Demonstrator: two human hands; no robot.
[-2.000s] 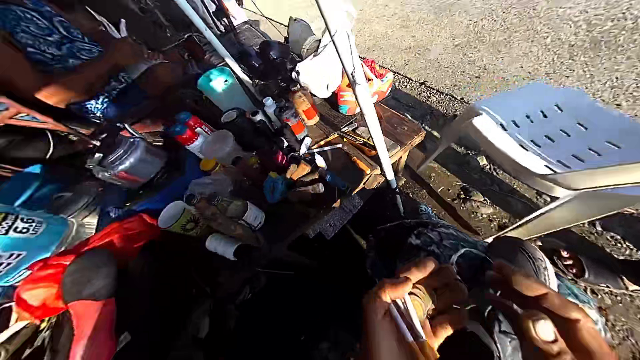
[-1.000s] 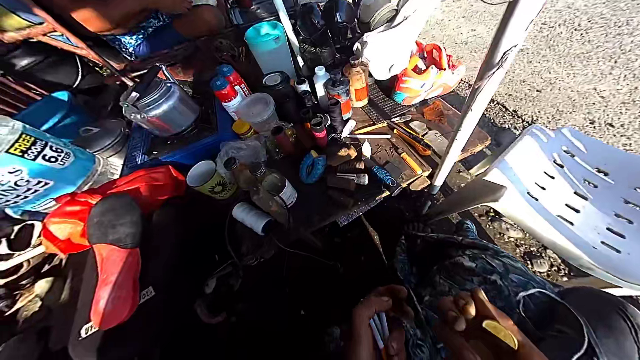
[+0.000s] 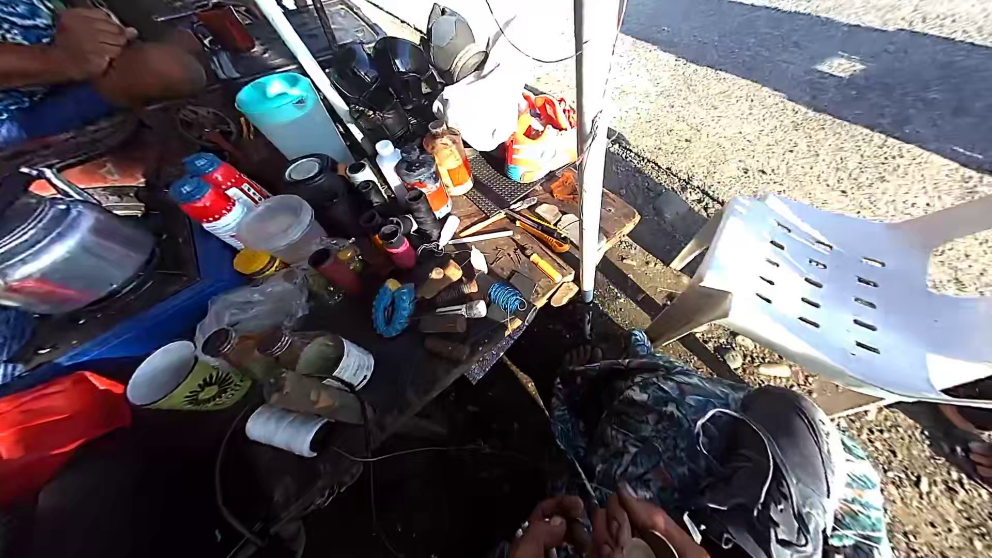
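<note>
My left hand is at the bottom edge, fingers curled around slim white sticks whose ends barely show. Close beside it, my right hand has its fingers bent around a round pale object, partly cut off by the frame. A thin cord runs down from the table's edge to between the hands, where the fingers seem to pinch it. On the lap, over dark patterned cloth, lies a black shoe-like item with loose white thread.
A wooden work table holds a white thread spool, a blue cord coil, a cutter knife, bottles and jars. A white pole rises beside it. Right stands a white plastic chair. Another person's arm is upper left.
My hands have come together; a second ago they were apart, with a yellow disc showing in the right hand. The view has shifted.
</note>
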